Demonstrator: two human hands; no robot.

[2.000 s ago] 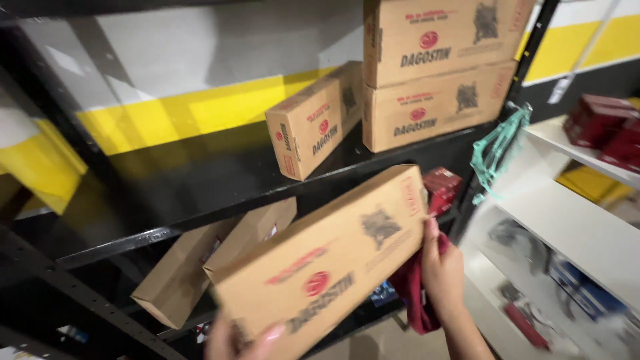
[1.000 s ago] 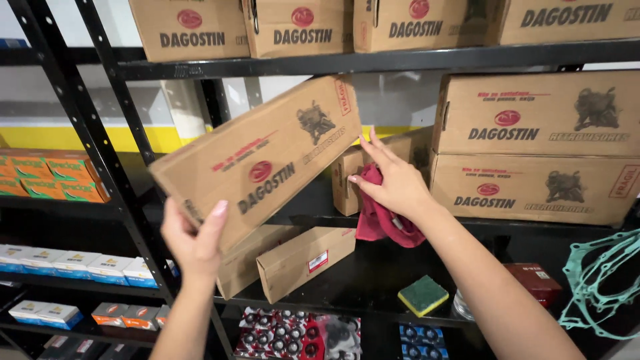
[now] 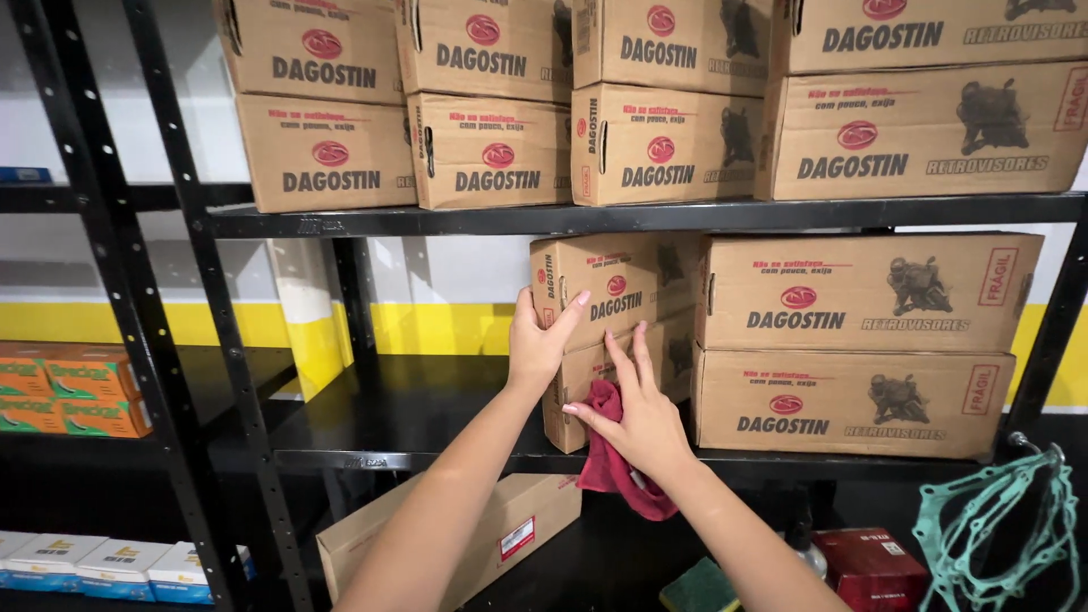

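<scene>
A cardboard mirror box (image 3: 629,280) rests on top of another cardboard box (image 3: 569,408) on the middle black metal shelf, both angled against the neighbouring stack. My left hand (image 3: 544,340) is around the near left corner of the upper box, thumb on its printed face. My right hand (image 3: 637,408) has its fingertips on the front of the two boxes near their seam, with a dark red cloth (image 3: 625,476) held under the palm and hanging over the shelf edge.
Two stacked cardboard boxes (image 3: 858,340) stand close on the right. More boxes (image 3: 331,153) fill the shelf above. Below are a plain cardboard box (image 3: 510,544), a green sponge (image 3: 701,586), a red box (image 3: 871,569) and hanging teal gaskets (image 3: 986,527). Black shelf uprights (image 3: 204,340) stand left.
The box that was held tilted in the air in front of the shelf now sits on the other box on the middle shelf. Both hands have moved with it.
</scene>
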